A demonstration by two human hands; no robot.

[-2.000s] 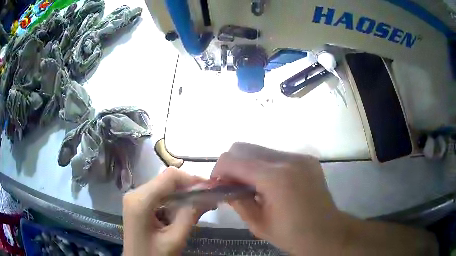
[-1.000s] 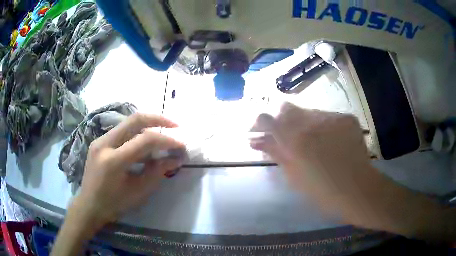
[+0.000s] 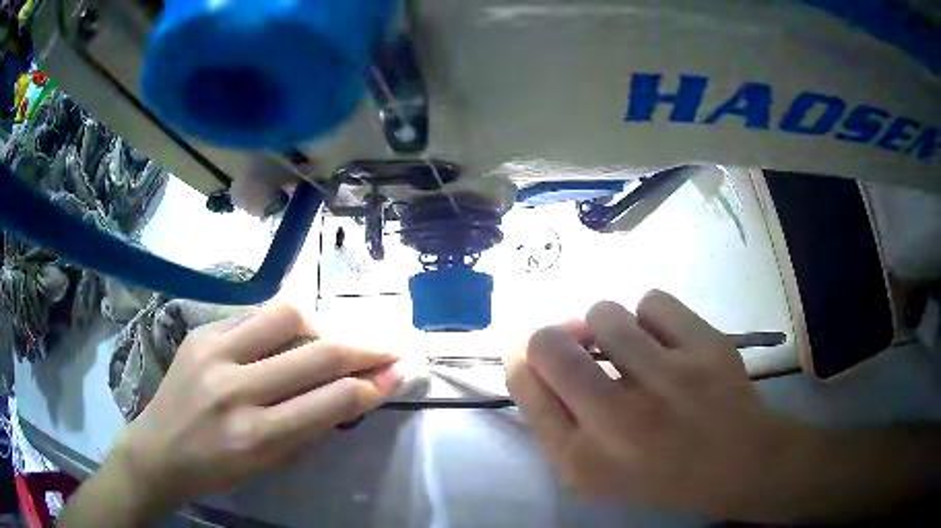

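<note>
The cream sewing machine head [image 3: 557, 113] with blue lettering fills the top. Its blue tension dial [image 3: 450, 299] hangs over the brightly lit bed plate [image 3: 671, 268]. My left hand [image 3: 242, 397] is at the plate's front edge, thumb and forefinger tips together; glare hides whether they pinch anything. My right hand [image 3: 640, 397] is to its right, fingers curled around a slim dark tool [image 3: 761, 338], perhaps tweezers, whose end sticks out to the right. The hands are apart. Grey gathered fabric pieces [image 3: 155, 356] lie behind my left hand.
A blue take-up lever guard [image 3: 196, 281] juts out at left. More grey fabric [image 3: 62, 237] is heaped at far left. A black smartphone [image 3: 834, 268] lies at right. Dark snips [image 3: 640, 204] are partly hidden under the head. A red plastic piece [image 3: 43, 500] shows at lower left.
The view has moved closer to the machine head, which now looms larger. Both hands have gone from working together low in front to lying apart at the plate's front edge.
</note>
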